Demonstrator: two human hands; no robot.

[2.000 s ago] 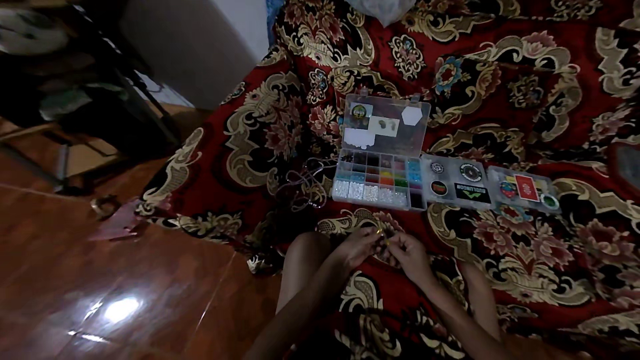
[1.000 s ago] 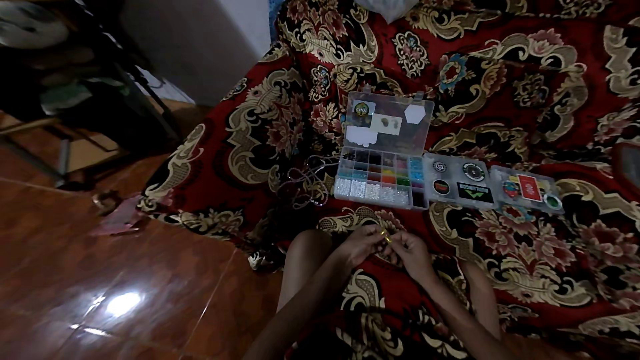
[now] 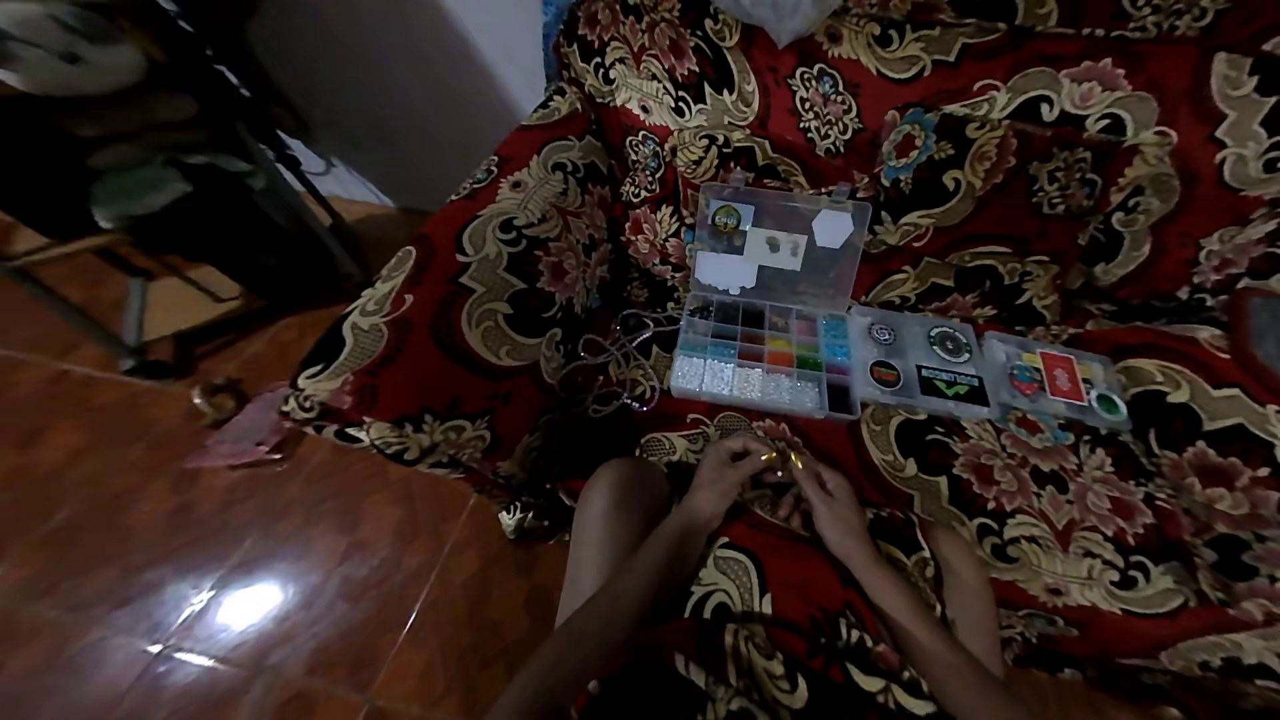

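Observation:
My left hand (image 3: 728, 478) and my right hand (image 3: 828, 500) meet above the lap, fingertips nearly touching. Small gold-coloured shiny spots show at the fingertips of both; whether these are nails or small metal pieces I cannot tell. Anything thin or tiny pinched between the fingers is too small to make out. Just beyond the hands lies an open clear plastic bead organizer (image 3: 750, 398), its compartments filled with white, blue, orange, green and dark beads. Its raised lid (image 3: 778, 277) bears stickers. A tangle of beaded strands (image 3: 622, 362) lies at the organizer's left side.
Two closed plastic cases with stickers, a nearer one (image 3: 922, 402) and a farther one (image 3: 1062, 408), sit right of the organizer. A red floral cover (image 3: 1090, 510) drapes the sofa. Left are the tiled floor (image 3: 330, 600), a pink scrap (image 3: 245, 435) and a dark metal-framed stand (image 3: 135, 320).
The fingers of both hands have shifted slightly against each other; the gold-coloured spots between them sit differently. The organizer, cases and strands have stayed in place.

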